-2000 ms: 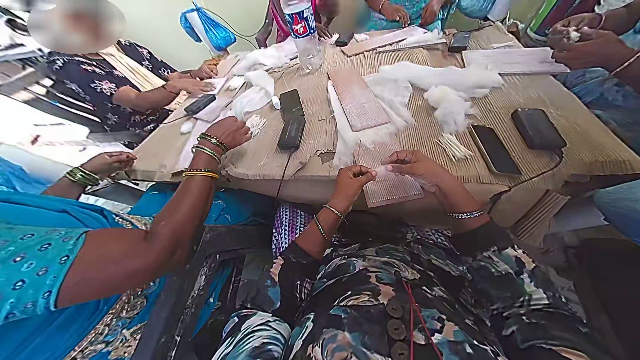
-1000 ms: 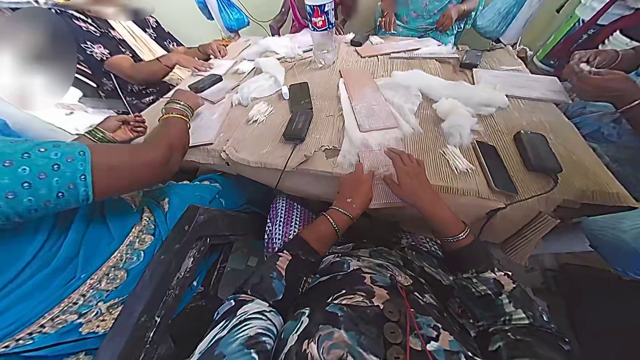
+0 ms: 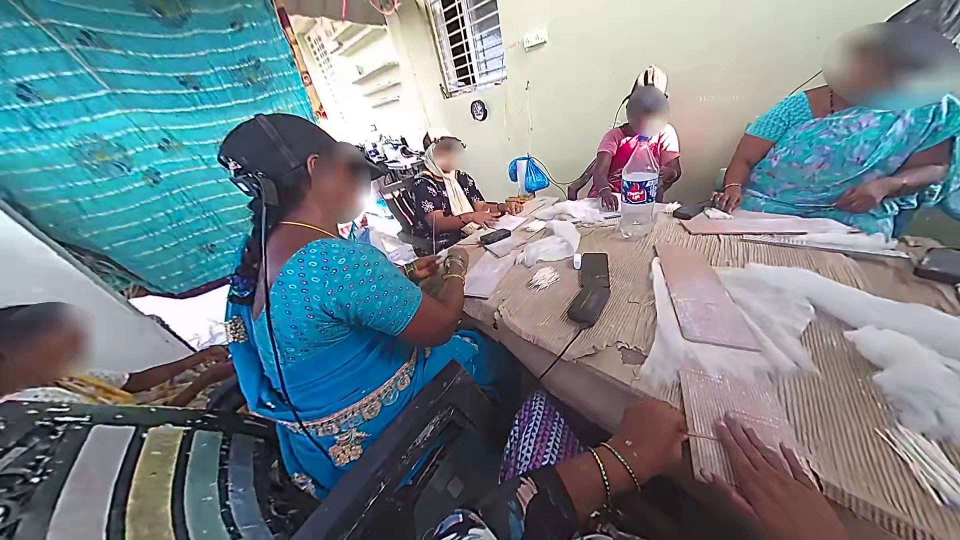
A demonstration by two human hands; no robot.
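Observation:
My left hand [image 3: 651, 437] is at the near table edge, its fingers curled around the end of a thin stick or wick that reaches onto a ribbed board [image 3: 731, 416]. Flat on that board lies my right hand [image 3: 769, 480], fingers spread, palm down. Beyond them a smooth pinkish tile [image 3: 703, 296] rests on a sheet of white cotton [image 3: 664, 352]. More loose cotton [image 3: 911, 379] lies to the right, with a bundle of thin white wicks [image 3: 922, 461] near the right edge.
Corrugated cardboard [image 3: 611, 262] covers the table. A black device with a cable [image 3: 589, 300], a wick pile [image 3: 544, 278] and a plastic bottle [image 3: 639, 199] stand or lie farther off. A co-worker in blue [image 3: 337, 300] sits close at left; several others sit around the table. A dark chair [image 3: 405, 457] is beside me.
The view has swung left and up. My hands, raised and pinching white fibre over the board two seconds ago, are now down at it, the right one flat.

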